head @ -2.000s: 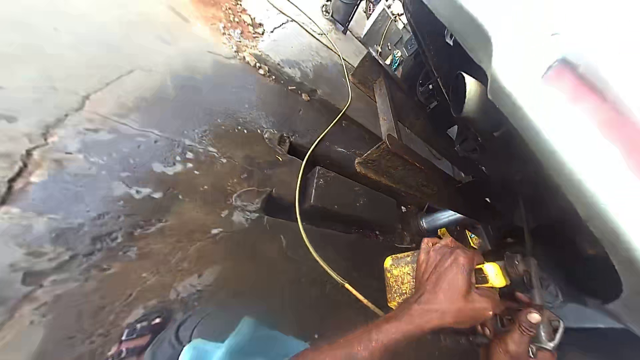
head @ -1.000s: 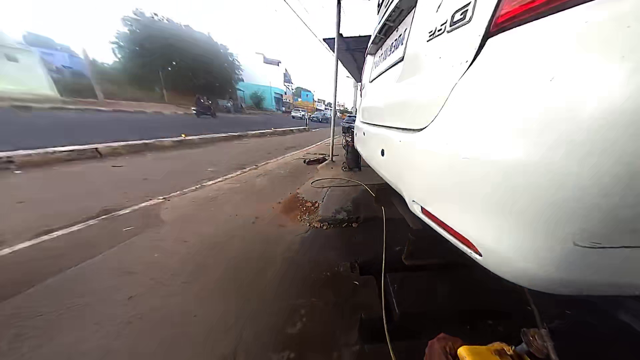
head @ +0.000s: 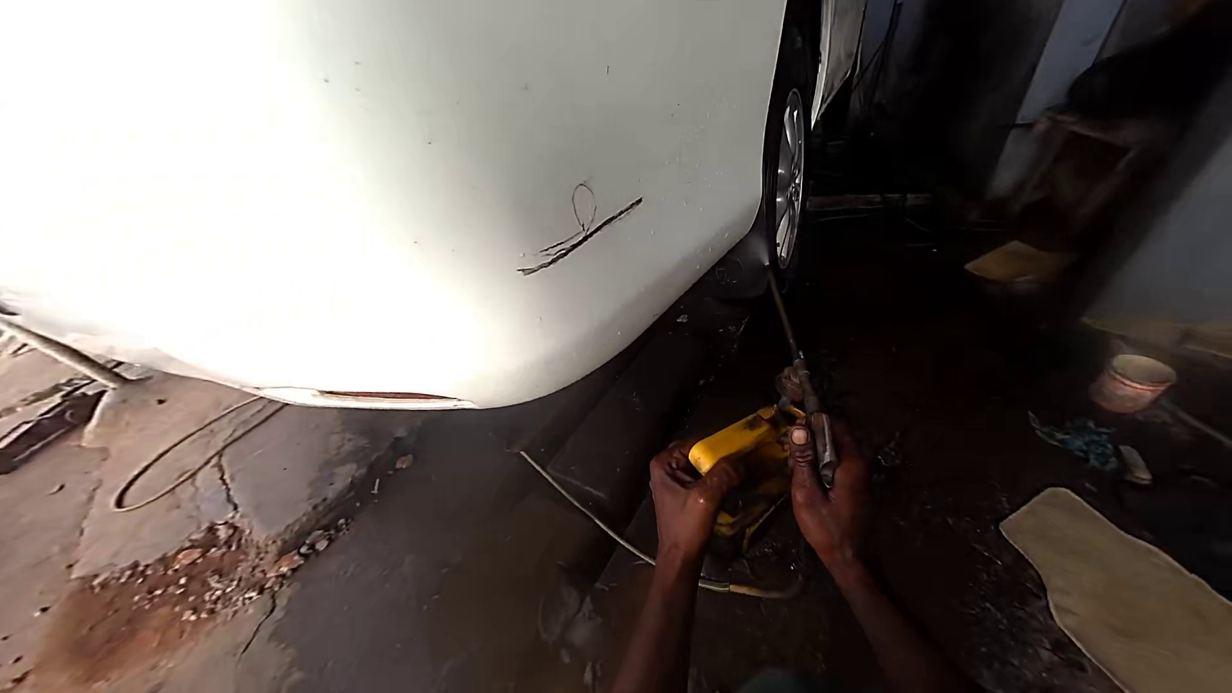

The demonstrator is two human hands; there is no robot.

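My left hand (head: 691, 491) grips a yellow plastic container (head: 746, 452) near the lower middle of the head view. Close by on its right, my right hand (head: 830, 496) is closed around a metal spray gun (head: 814, 423) whose long thin nozzle points up toward the car's wheel (head: 789, 178). The container hangs just below the gun; how the two join is partly hidden by my fingers. A thin hose (head: 587, 515) runs along the dark ground behind my left wrist. The white car's rear bumper (head: 462, 318), scratched at its corner, fills the upper left.
A mat or cloth (head: 1121, 587) lies at the lower right. Behind it are a small bucket (head: 1134, 382) and a blue-green tangle (head: 1073, 438). Loose rubble (head: 202, 577) and a hose loop (head: 144, 481) are on cracked concrete at left. A ramp-like dark beam (head: 616, 414) runs under the car.
The view has swung widely, from the roadside to the bumper's corner and the wheel. Both hands, low at the frame's edge a second ago, now show fully with the yellow container and gun.
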